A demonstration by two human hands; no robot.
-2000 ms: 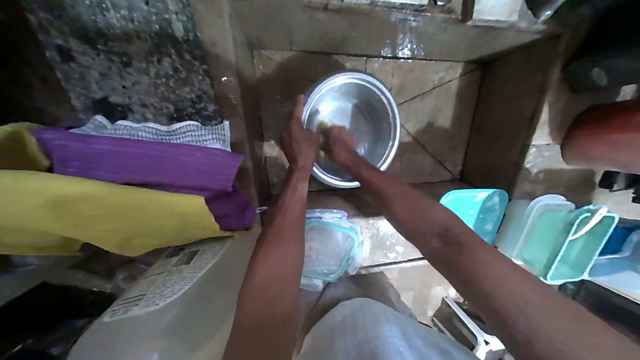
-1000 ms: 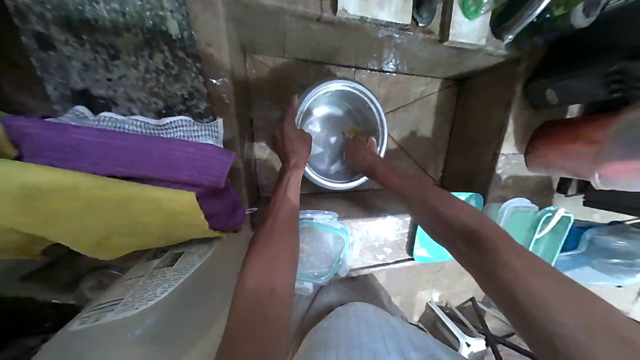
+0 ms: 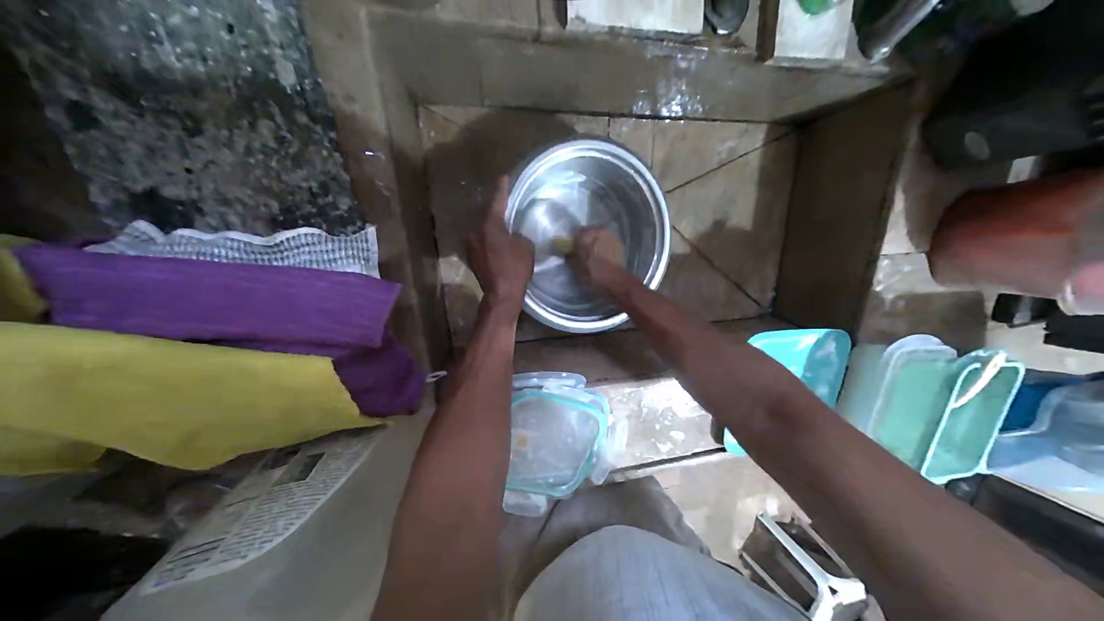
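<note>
A round metal pot point(image 3: 634, 198) stands in a tiled basin point(image 3: 724, 207). At its left rim is my left hand point(image 3: 504, 259), gripping the wall with a finger stretched along the outside. Inside the pot, my right hand point(image 3: 599, 254) is closed around a small yellowish sponge or pad point(image 3: 562, 246), blurred and mostly hidden by the fingers. Just below the basin's near edge lie clear plastic lids with a teal rim point(image 3: 556, 440), next to my left forearm.
Purple point(image 3: 216, 297) and yellow cloths point(image 3: 172, 388) hang at the left, above a large whitish container point(image 3: 293, 526) bearing writing. At the right are teal plastic containers point(image 3: 983, 414) and a reddish vessel point(image 3: 1009, 233). A white-edged rack-like object point(image 3: 802, 561) is at the bottom.
My right hand has shifted about inside the pot, while my left hand stays at its left rim. The view has moved slightly.
</note>
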